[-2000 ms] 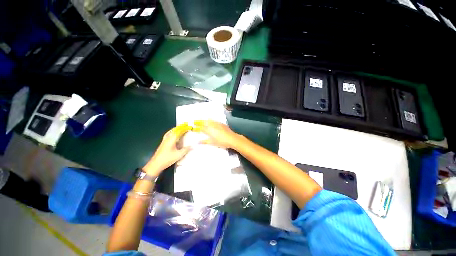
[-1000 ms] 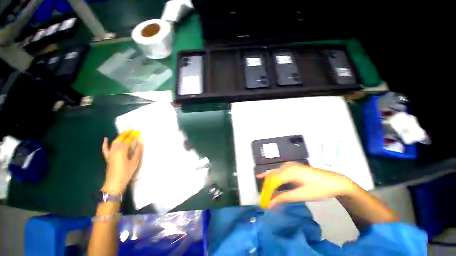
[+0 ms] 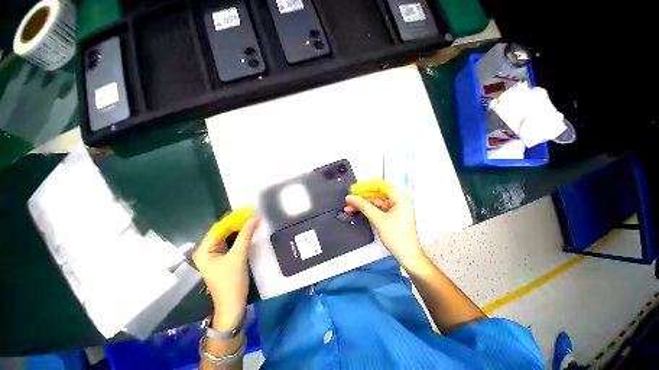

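Observation:
Two dark smartphones lie side by side, back up, on the white work mat (image 3: 318,108). The farther phone (image 3: 318,186) looks hazy and its label blurred; the nearer phone (image 3: 329,242) shows a sharp label. A nearly invisible protective film (image 3: 271,206) seems to span between my hands over the farther phone. My left hand (image 3: 227,253), in yellow finger cots, pinches at its left end. My right hand (image 3: 386,217), also with yellow cots, pinches at the camera end; its fingertips hide part of the phones' edges. The film's exact edges cannot be made out.
White film sheets (image 3: 108,246) lie at left. A black phone tray (image 3: 170,108) with several phones is behind the mat. A label roll (image 3: 47,32) is far left. A blue bin (image 3: 473,123) with tissue and scraps stands at right, and a blue stool (image 3: 603,209) beyond it.
My view has swung right. My left hand has moved from the film sheets to the phones' left end. My right hand has moved from over the nearer phone to the camera end.

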